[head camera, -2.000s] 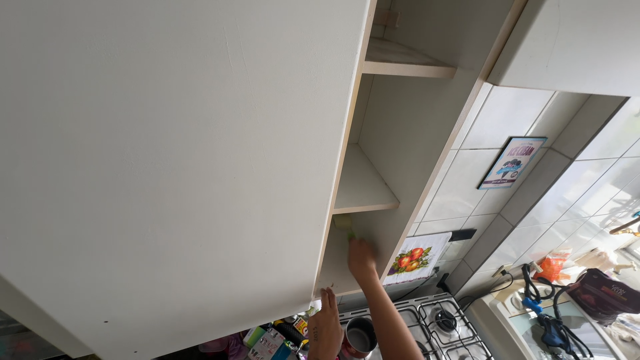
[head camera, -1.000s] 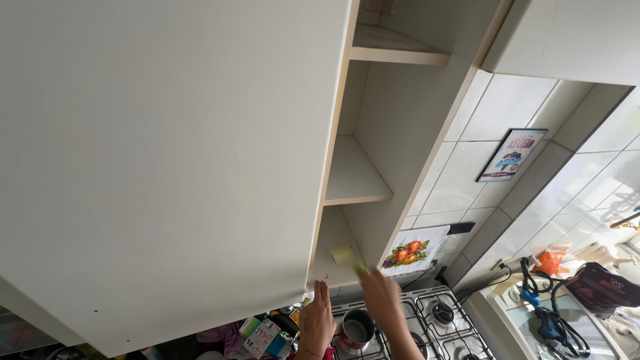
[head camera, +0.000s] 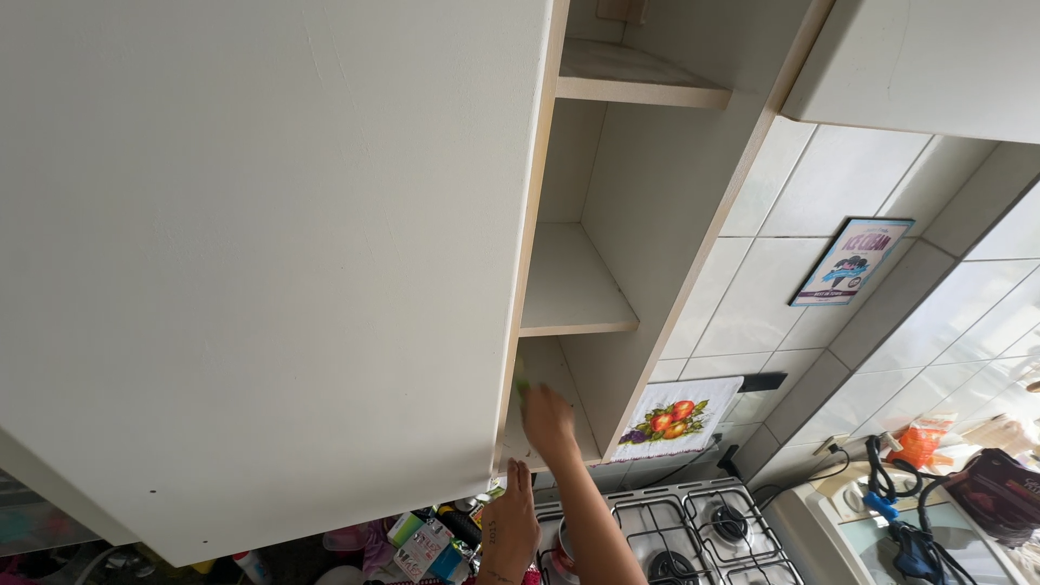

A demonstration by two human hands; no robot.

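Note:
A tall white cabinet with pale wood edges shows open shelves [head camera: 578, 280]. My right hand [head camera: 548, 418] reaches into its lowest compartment, closed around a small green object [head camera: 522, 382] that is blurred and partly hidden by the cabinet edge; it looks like a brush or sponge, I cannot tell which. My left hand [head camera: 510, 513] rests with its fingertips against the cabinet's bottom edge and holds nothing that I can see. The large white door or panel [head camera: 268, 268] fills the left of the view.
A gas stove [head camera: 691, 536] stands below, with a pot [head camera: 562, 543] partly behind my right forearm. Packages [head camera: 426, 548] crowd the lower left. A fruit-print towel [head camera: 678, 418] and a small sign [head camera: 851, 262] hang on the tiles. Cables [head camera: 910, 520] lie on an appliance at right.
My right hand has moved from just below the lowest compartment up into it with the green object. My left hand stays at the cabinet's bottom edge.

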